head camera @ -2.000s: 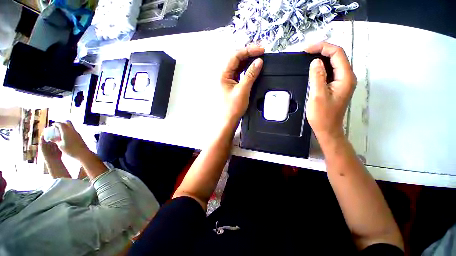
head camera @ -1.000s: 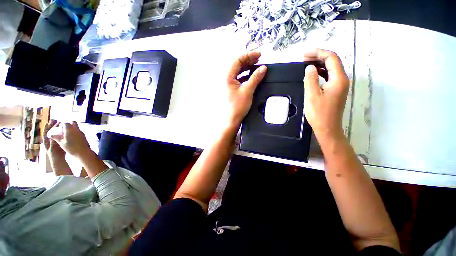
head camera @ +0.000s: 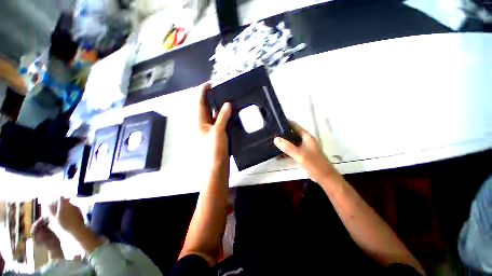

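A black box (head camera: 253, 148) with an insert tray and a small white charging case (head camera: 251, 118) in its cut-out is between my hands, tilted, over the table's front part. My left hand (head camera: 214, 119) grips its left side, thumb on the face. My right hand (head camera: 307, 152) grips its lower right side, thumb at the edge. The fingers beneath the box are hidden.
Several black boxes with inserts (head camera: 141, 141) stand in a row at left on the white table (head camera: 388, 102). A cable pile (head camera: 253, 49) lies behind my box. Red-yellow scissors (head camera: 175, 38) lie at the far side. A neighbouring worker's hands (head camera: 69, 216) are at lower left.
The box has turned and tilted and moved left in the view. My right hand has gone from its top right corner to its lower right side. The view has shifted, showing more of the far side.
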